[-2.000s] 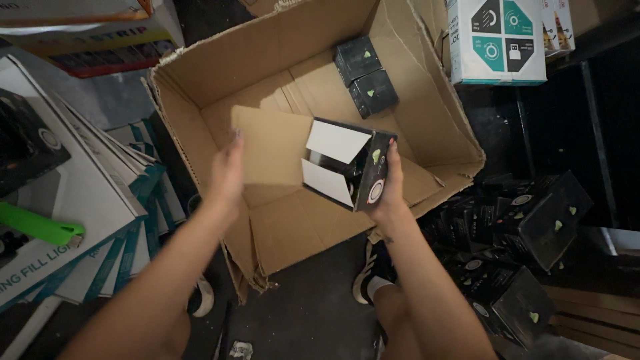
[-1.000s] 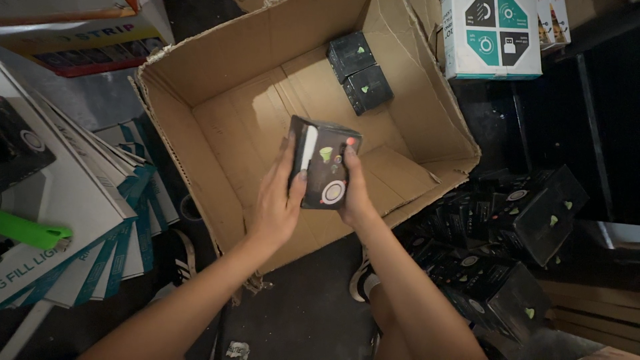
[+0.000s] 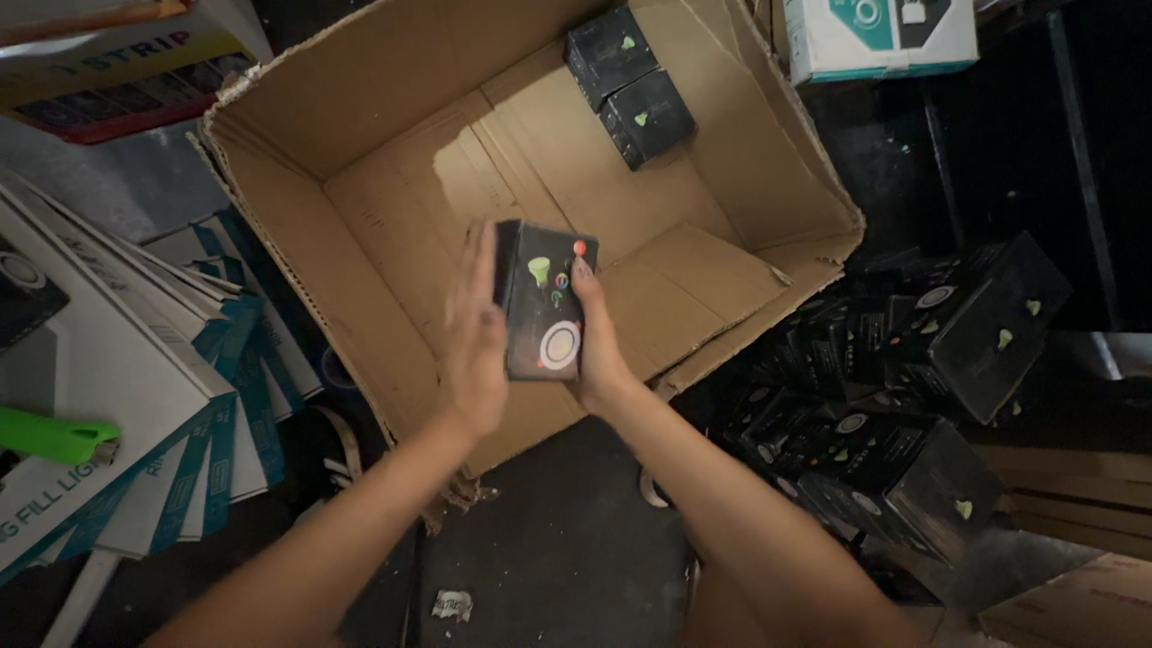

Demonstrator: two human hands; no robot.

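Observation:
A small black printed cardboard box (image 3: 549, 306) is between my hands, above the near part of a large open cardboard carton (image 3: 396, 261). My right hand (image 3: 601, 346) grips its right side, the thumb on the printed face. Along its left side lies my left hand (image 3: 477, 337), flat with straight fingers and slightly blurred. The lid flaps of the small box look closed. Two similar black boxes (image 3: 648, 117) sit side by side in the far right corner of the carton.
Several black boxes (image 3: 945, 486) are piled right of the carton. Flat white and teal boxes (image 3: 171, 360) fan out at left, with a green-handled tool (image 3: 58, 435) on them. A white and teal box (image 3: 882, 45) stands at the upper right, a printed box (image 3: 126, 72) at the upper left.
Two seconds ago the small box had its white flaps open and my left hand was apart from it, by a cardboard flap. The flaps are now folded in and both hands are at the box.

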